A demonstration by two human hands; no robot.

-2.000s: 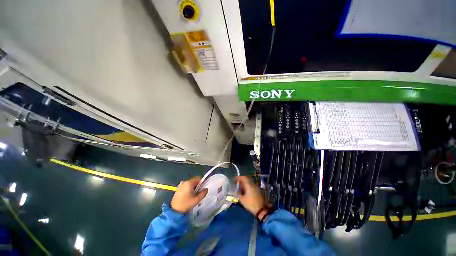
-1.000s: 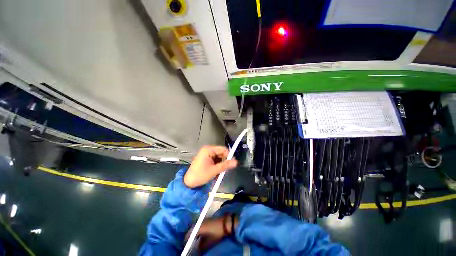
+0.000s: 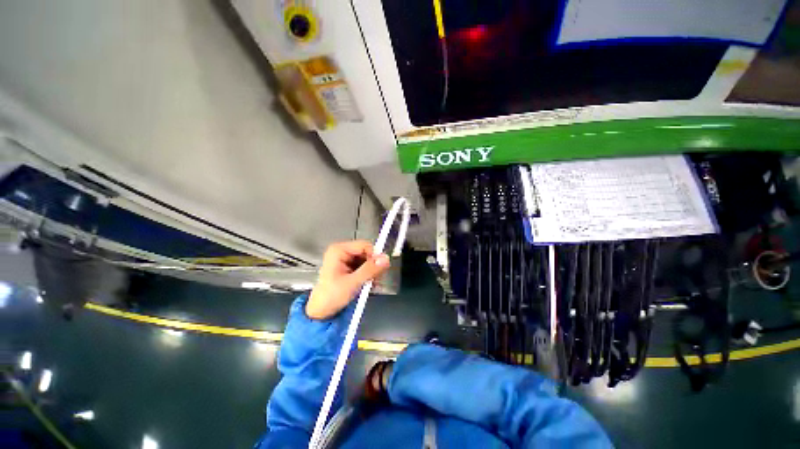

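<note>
My left hand pinches a white carrier tape between thumb and fingers, left of the feeder bank. Above the fingers the tape bends over in a narrow loop, and its short end hangs down. Below them it runs straight down to the bottom edge, by my body. The pale rim of what looks like a reel shows there, mostly cut off. My right hand is low in front of my body, dark and largely hidden by the sleeve and wristband; its grip cannot be made out.
A clipboard with a printed record sheet lies on the dark tape feeders under the green SONY band. White machine housing stands at the left. A thin line hangs down the machine front. The floor has a yellow line.
The reel held up between both hands at first is now low at my body. Since the last frame, my left hand has moved slightly up and left, and the tape's upper part has folded into a loop.
</note>
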